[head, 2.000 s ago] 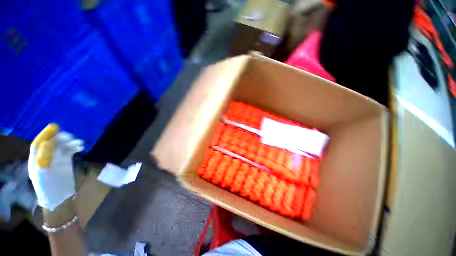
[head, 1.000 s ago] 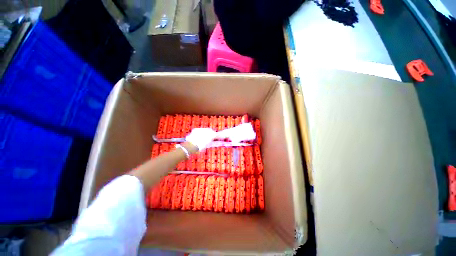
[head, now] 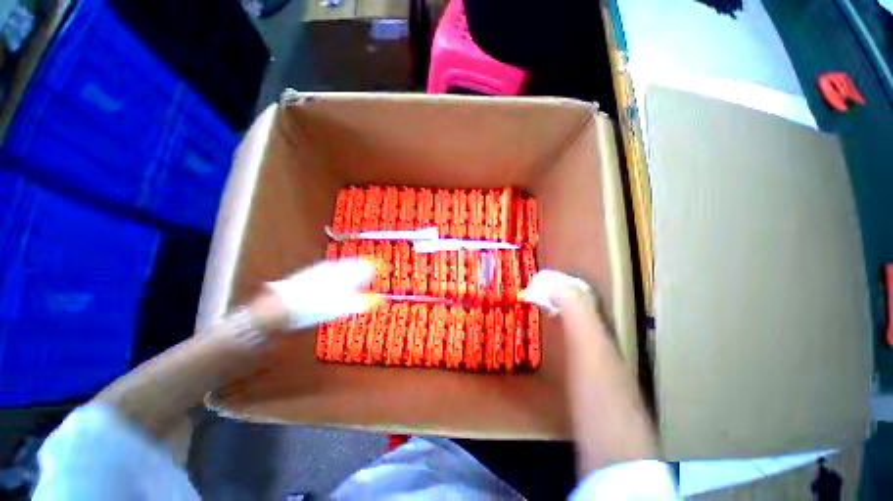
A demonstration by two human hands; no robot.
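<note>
An open brown carton [head: 431,399] holds orange controller shells [head: 431,338] standing in three tight rows. Thin white interleaving sheets [head: 470,244] lie between the rows. My left hand [head: 328,292], in a white glove with yellow fingertips, is blurred over the left part of the middle row. My right hand [head: 554,291], also white-gloved, is at the right end of the middle row, by the gap to the front row. Its fingers are partly hidden. Whether either hand grips a shell or sheet cannot be told.
Blue bins [head: 73,284] stand at left. A pink stool [head: 468,57] and a person in dark clothes [head: 539,44] are beyond the carton. At right, a cardboard sheet [head: 759,284] lies on the bench, with the green conveyor belt [head: 850,147] carrying orange shells beyond.
My left hand has moved from the back divider toward the front and left. My right hand has come into the carton. The white piece on the back divider now lies flatter.
</note>
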